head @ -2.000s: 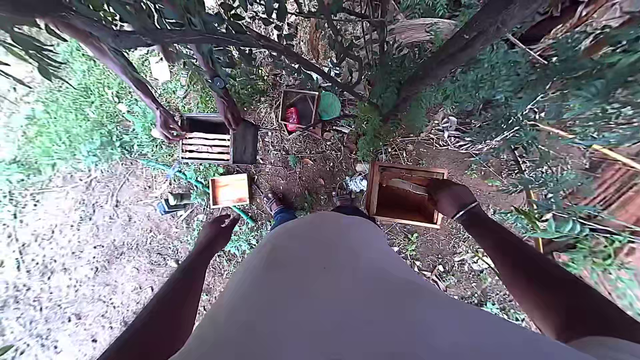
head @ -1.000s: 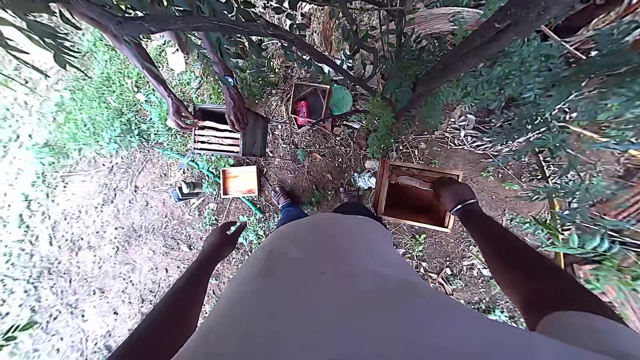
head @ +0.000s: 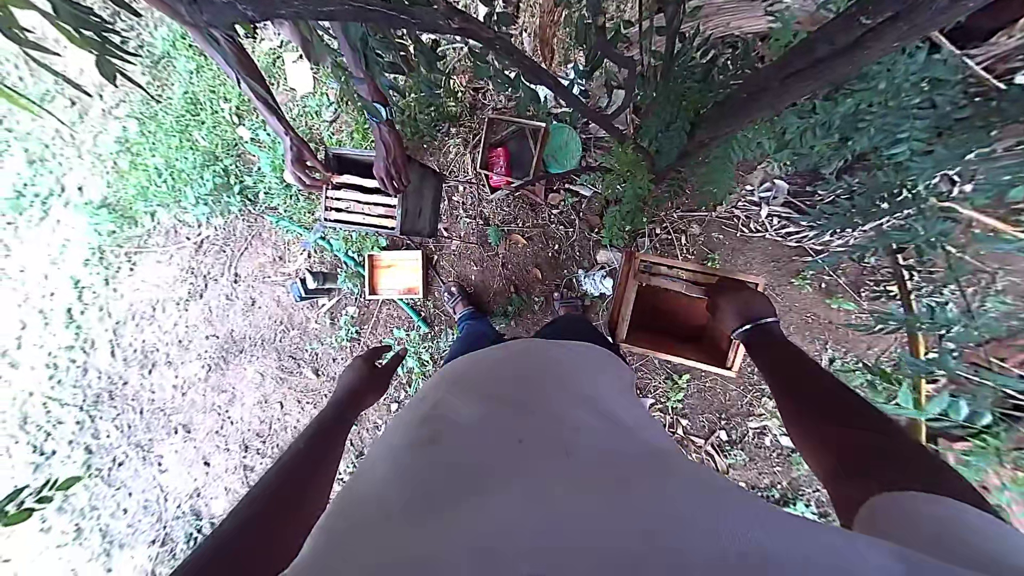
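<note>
My right hand, with a bangle at the wrist, grips the end of a wooden hive frame at the upper side of an open wooden box. The frame lies along the inside of that box; the rest of the box's inside looks bare and brown. My left hand holds nothing, its fingers apart, over the ground below a small shallow wooden box with a bright orange-brown inside. Another person's hands are at a dark wooden hive box with several frames in it.
A thick branch crosses above. Beyond my feet lie a wood-edged box with a red thing and a round green thing. A dark object and green hose lie left. Crumpled whitish material is beside my right foot.
The other person's hands have shifted a little over the hive box. My right hand has stayed at the frame in the wooden box, and my left hand is still held apart.
</note>
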